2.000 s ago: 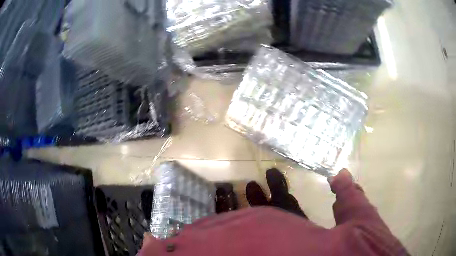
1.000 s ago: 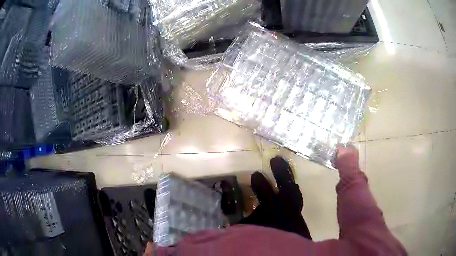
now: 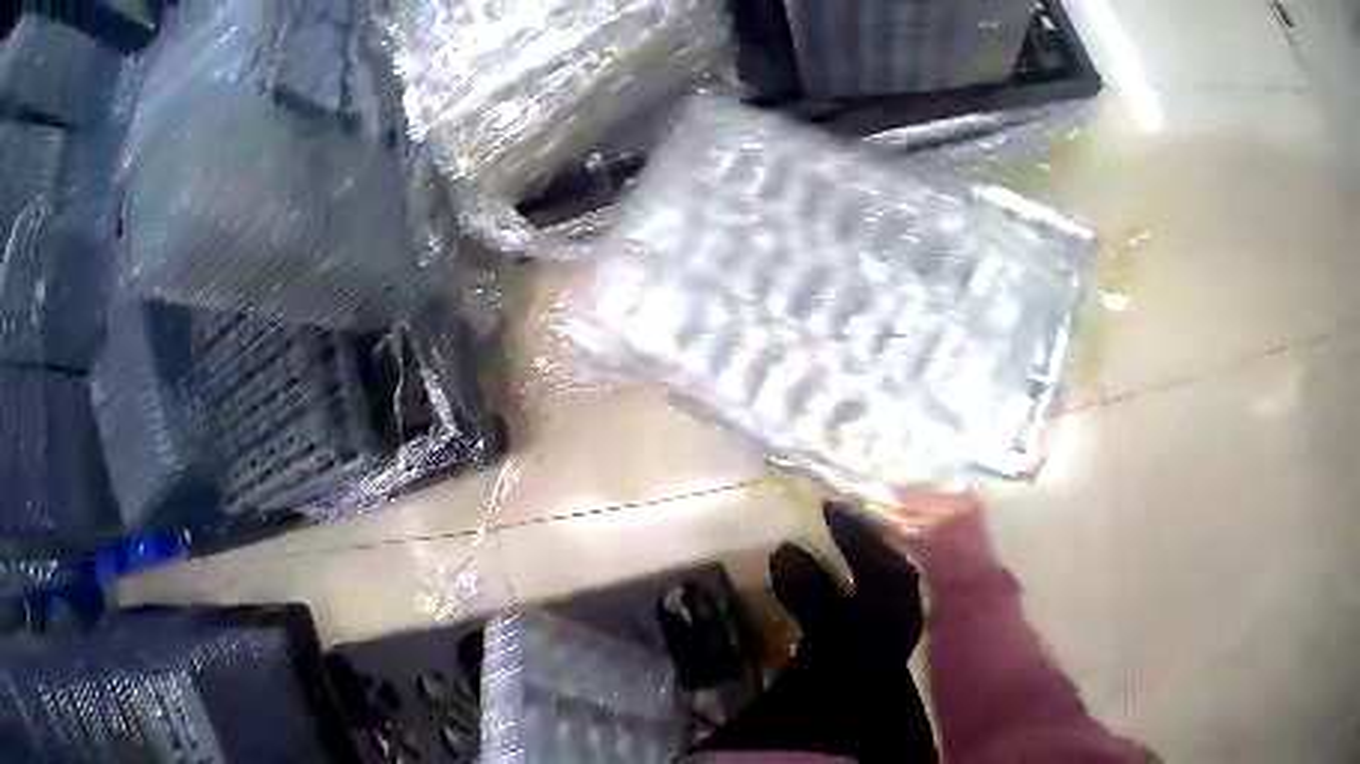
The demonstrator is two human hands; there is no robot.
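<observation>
A clear blister tray [image 3: 835, 299], shiny with rows of pockets, is tilted over the floor in front of me. My right hand [image 3: 932, 512] is at its near edge and grips it; the fingers are blurred and partly hidden by the tray. Another small stack of clear blister trays [image 3: 574, 694] stands low in the picture on a black plastic pallet [image 3: 425, 664]. My left hand is out of the picture.
Stacked trays [image 3: 254, 209] fill the left side. A film-wrapped stack [image 3: 552, 75] and a grey stack [image 3: 910, 45] stand on black pallets at the top. A dark wrapped stack [image 3: 134, 694] is at lower left. Loose stretch film [image 3: 485, 552] lies on the floor.
My right hand has moved left along the tray's near edge. The tray has shifted slightly left. My left hand, seen at the lower edge before, has left the picture.
</observation>
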